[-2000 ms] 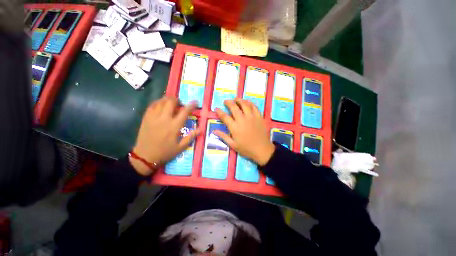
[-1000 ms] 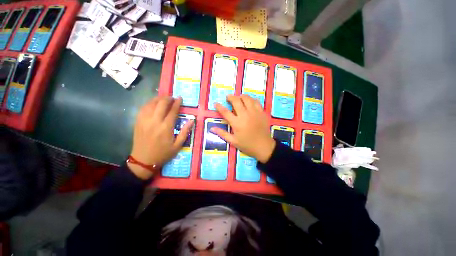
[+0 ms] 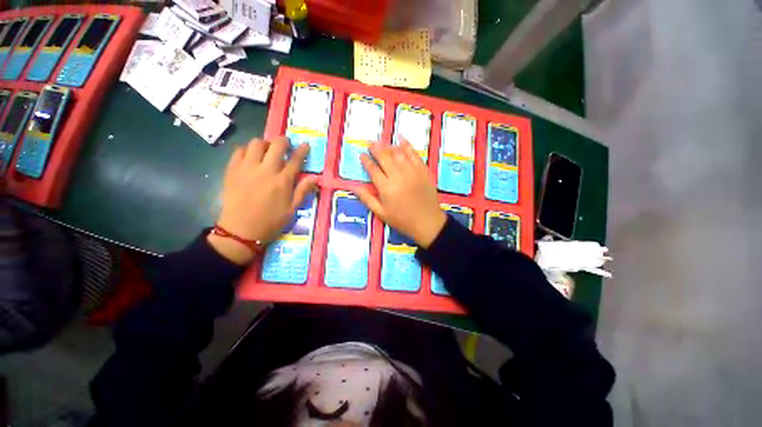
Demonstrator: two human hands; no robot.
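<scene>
A red phone tray (image 3: pixel 334 293) lies flat in front of me with two rows of keypad phones with light-blue keypads and yellow bands. Several back-row phones show white screens, such as the far-left one (image 3: pixel 310 113); the back-right phone (image 3: pixel 502 163) has a dark lit screen. My left hand (image 3: pixel 261 188) rests over the tray's left side, fingertips at the back-left phone's keypad. My right hand (image 3: pixel 403 188) lies over the middle, fingers on the second and third back-row phones. Neither hand grips anything. My right hand and sleeve partly cover front-row phones.
Loose white batteries (image 3: pixel 171 71) lie in a pile behind left. Another red tray with phones (image 3: pixel 71 117) is at the far left. A pale yellow sheet (image 3: pixel 393 60) lies behind the tray. A black smartphone (image 3: pixel 560 194) and a crumpled white item (image 3: pixel 572 256) lie right.
The view has shifted slightly. My right fingers have moved from the second phone's keypad toward the third phone. The second front-row phone's screen now shows a bright logo.
</scene>
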